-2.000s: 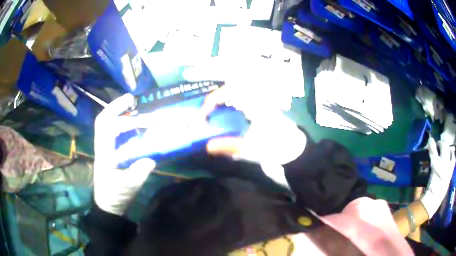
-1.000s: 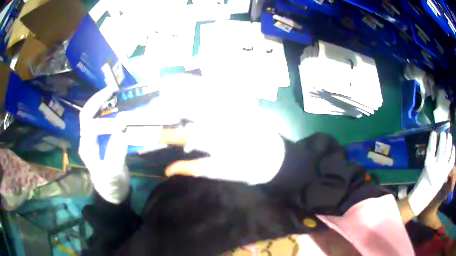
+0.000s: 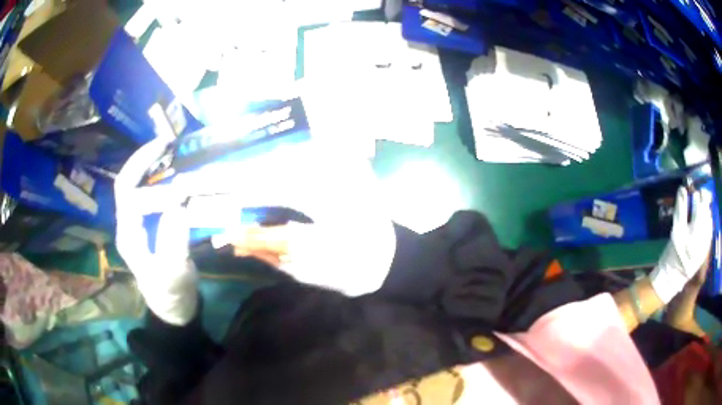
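A blue-and-black color box (image 3: 237,133) with "A4 Laminator" print lies tilted between my hands, partly glared out. My left hand (image 3: 154,237), in a white glove, grips its left end. My right hand (image 3: 317,251), gloved with bare fingertips, is at the box's near side; its fingers are bent against a pale part there. Glare hides the middle of the box and much of the right glove, so I cannot tell what the right fingers hold.
Open color boxes (image 3: 131,83) with brown flaps stand at the left. Piles of white papers (image 3: 534,107) lie on the green bench (image 3: 507,186). Stacked blue boxes (image 3: 443,25) line the back right. Another person's gloved hand (image 3: 687,237) touches a blue box (image 3: 598,217) at the right.
My right hand has moved left and slightly down along the box. My left hand has shifted a little left with its end. The other person's hand stays at the right box.
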